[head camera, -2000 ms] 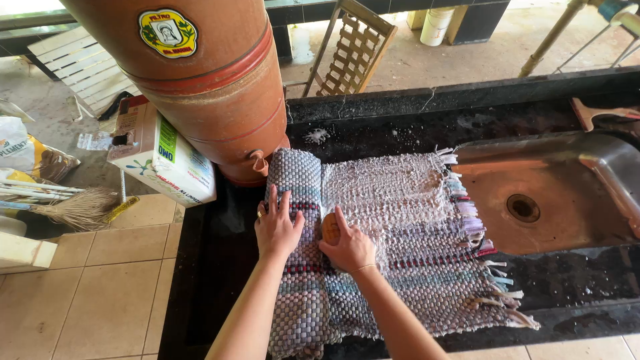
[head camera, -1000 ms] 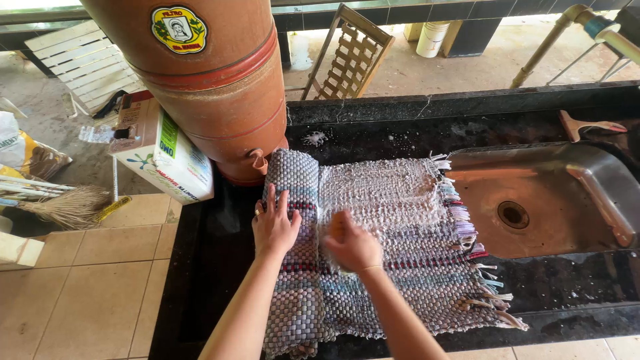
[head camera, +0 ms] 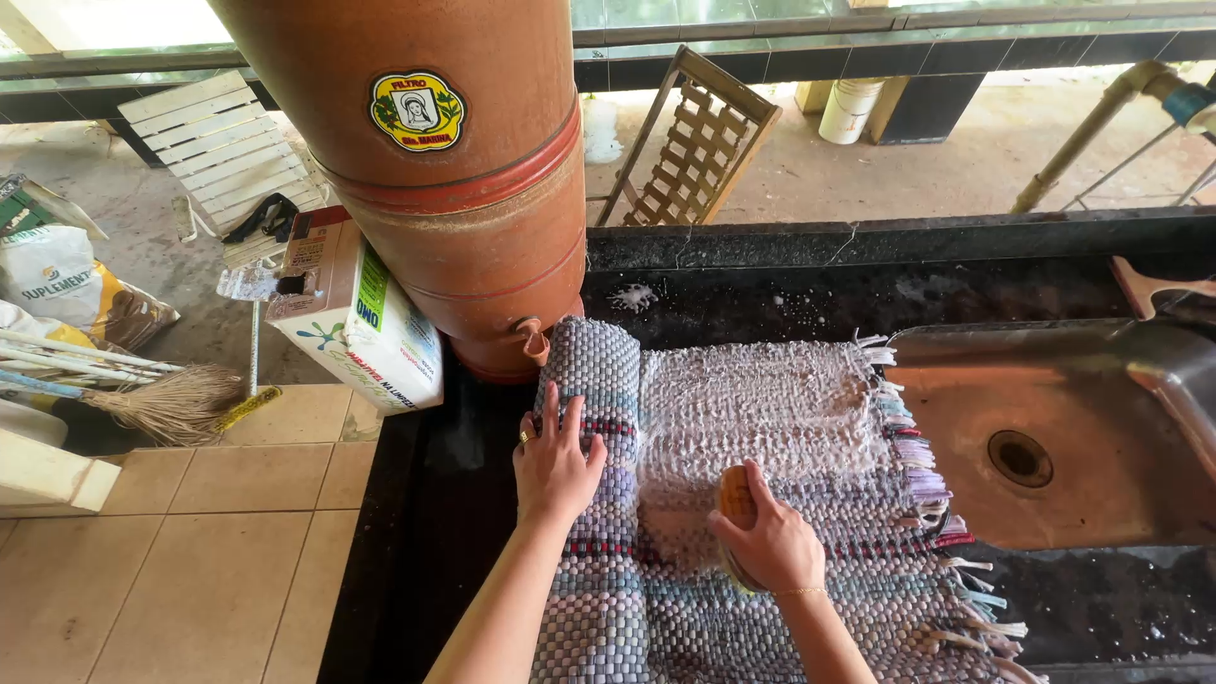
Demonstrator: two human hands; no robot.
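A woven rag rug (head camera: 760, 408) with fringed ends lies on the black stone counter, its left part folded over into a thick roll. White suds cover much of its upper flat part. My left hand (head camera: 559, 465), a ring on one finger, rests spread on the folded part and presses it. My right hand (head camera: 774, 541) grips a wooden-backed scrubbing brush (head camera: 738, 499) on the flat part, right of the fold; its bristles are mostly hidden under the hand.
A clay water filter (head camera: 475, 228) with a small spout stands behind the fold, beside a detergent box (head camera: 380, 351). To the right are a metal sink basin (head camera: 1073, 446) and a squeegee (head camera: 1135, 285). A straw broom (head camera: 180, 404) is at the left, below counter height.
My right hand has moved with the brush from beside the fold to lower and farther right on the rug. My left hand stays on the folded part.
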